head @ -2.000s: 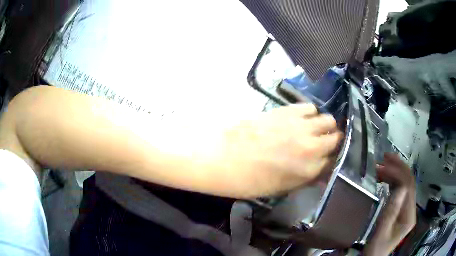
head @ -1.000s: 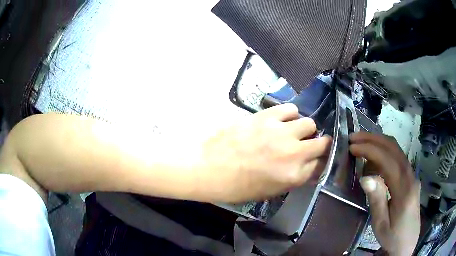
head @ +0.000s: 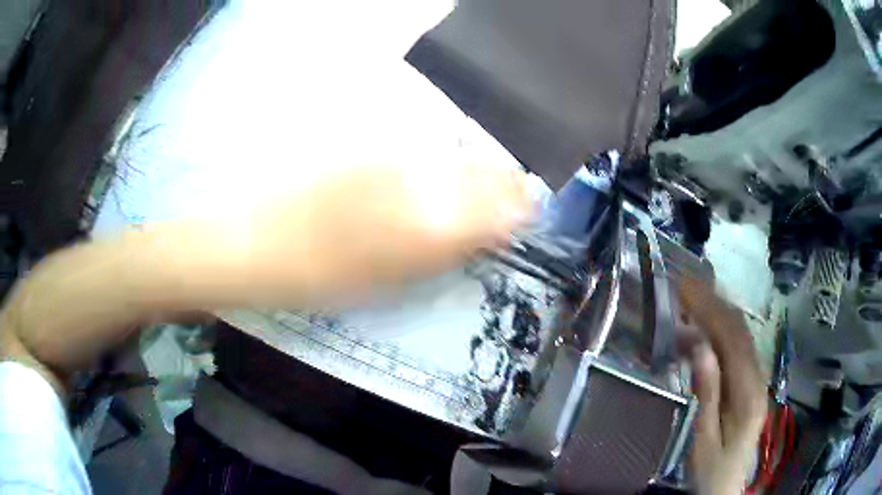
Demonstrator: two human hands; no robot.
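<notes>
The shiny metal folder (head: 604,319) stands right of centre with a brown fabric strip (head: 619,425) lying in its lower chute. A brown garment panel (head: 551,77) lies beyond it, its near corner by the blue piece (head: 578,205) at the presser foot (head: 629,174). My left hand (head: 426,222) is blurred over the table, left of the folder; its fingertips are near the blue piece and I cannot tell if it holds anything. My right hand (head: 725,377) is at the folder's right side, fingers bent and partly blurred; what its fingertips touch is unclear.
The pale sewing machine head (head: 764,145) with dark knobs is at the right. Red scissors handles (head: 774,445) lie right of my right hand. A ruler scale (head: 367,353) runs along the near edge of the white table (head: 290,106). Dark cloth (head: 77,116) is at the left; strip hangs over the lap.
My left hand has moved left, away from the folder, uncovering the metal parts and ruler scale. My right hand stays at the folder's right side. The view has shifted, and the scissors handles now show.
</notes>
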